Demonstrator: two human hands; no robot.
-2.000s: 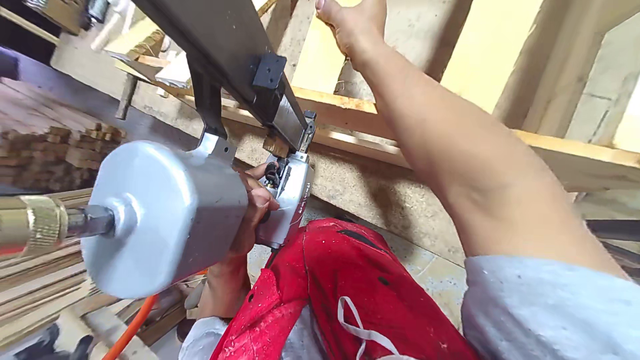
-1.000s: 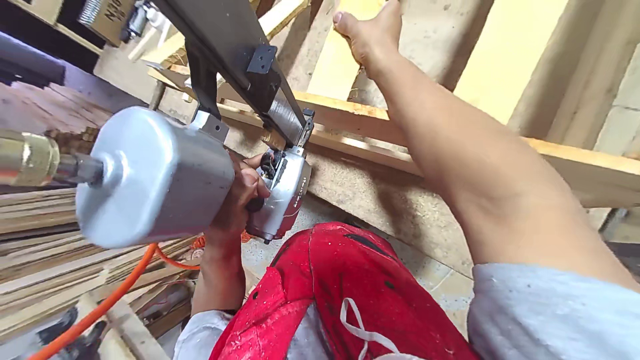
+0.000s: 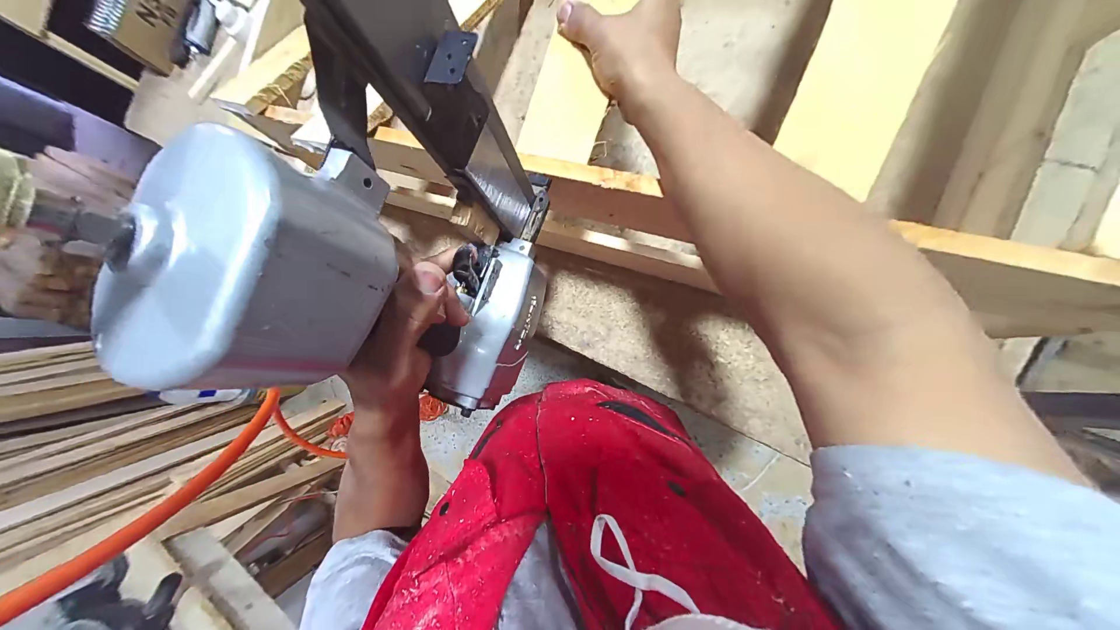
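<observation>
A pneumatic nailer (image 3: 494, 328) with a grey body and dark red cap is gripped by my left hand (image 3: 407, 319), its fingers near the trigger. The tool's rounded grey handle end (image 3: 236, 262) points left, close to the camera. A long dark magazine (image 3: 394, 61) holding a strip of fasteners runs up from the nose, beside the edge of a wooden frame (image 3: 604, 188). My right hand (image 3: 634, 48) reaches over a pale slat (image 3: 564, 96) of the frame, thumb spread to the left. Its other fingers are cut off by the top edge, so its grip is hidden.
An orange air hose (image 3: 201, 477) curves across the lower left, over stacked wooden strips (image 3: 79, 455). A cardboard box (image 3: 153, 31) and loose wood pieces lie at the upper left. A particle-board surface (image 3: 612, 324) extends under the frame. Red clothing covers my lap.
The nailer's handle end has swung upward in the view, while its nose stays near the frame edge. My left hand keeps its hold. My right hand remains over the slats, now more cut off.
</observation>
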